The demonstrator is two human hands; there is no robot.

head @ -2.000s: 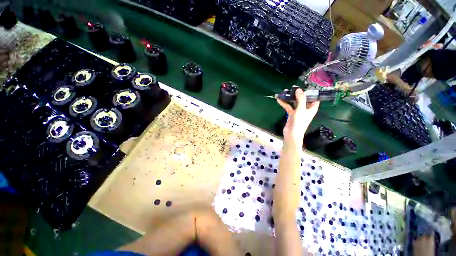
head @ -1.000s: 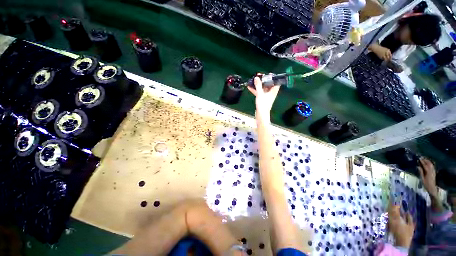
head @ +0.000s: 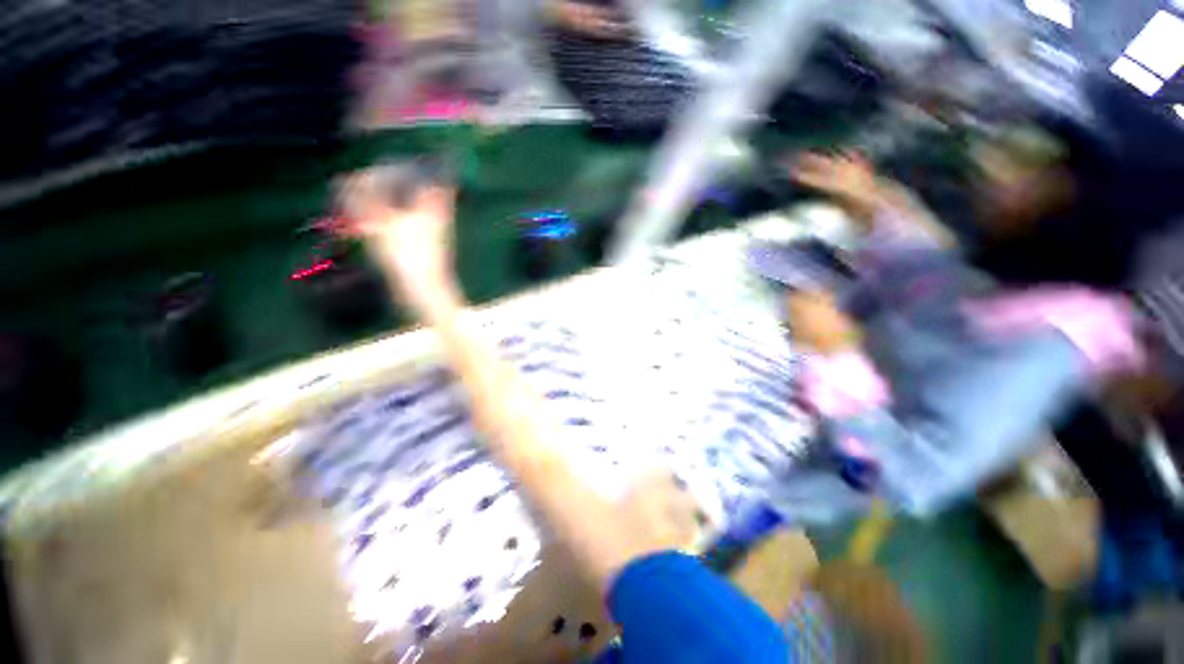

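The view is strongly blurred. My right hand (head: 400,223) is raised over the green belt, its bare forearm crossing the sheet. It is closed around the dark powered screwdriver (head: 436,169), which shows only as a smear. A black cylindrical unit with red light (head: 345,296) stands just below the hand; contact cannot be told. Another black unit (head: 192,324) stands further left, and a blue-lit unit (head: 548,236) is to the right. Dark dots cover the whitish plastic sheet (head: 429,551). My left hand is not visible.
The tan work board (head: 169,571) is at lower left, beside the green belt (head: 91,260). A pale slanting post (head: 701,143) rises beyond the sheet. At right, a neighbouring person's grey and pink sleeves (head: 909,311) and hands reach in near the sheet's far end.
The view has swung right, so the tray of ringed units has left it and more of the neighbour shows. My right hand still holds the screwdriver near the red-lit unit.
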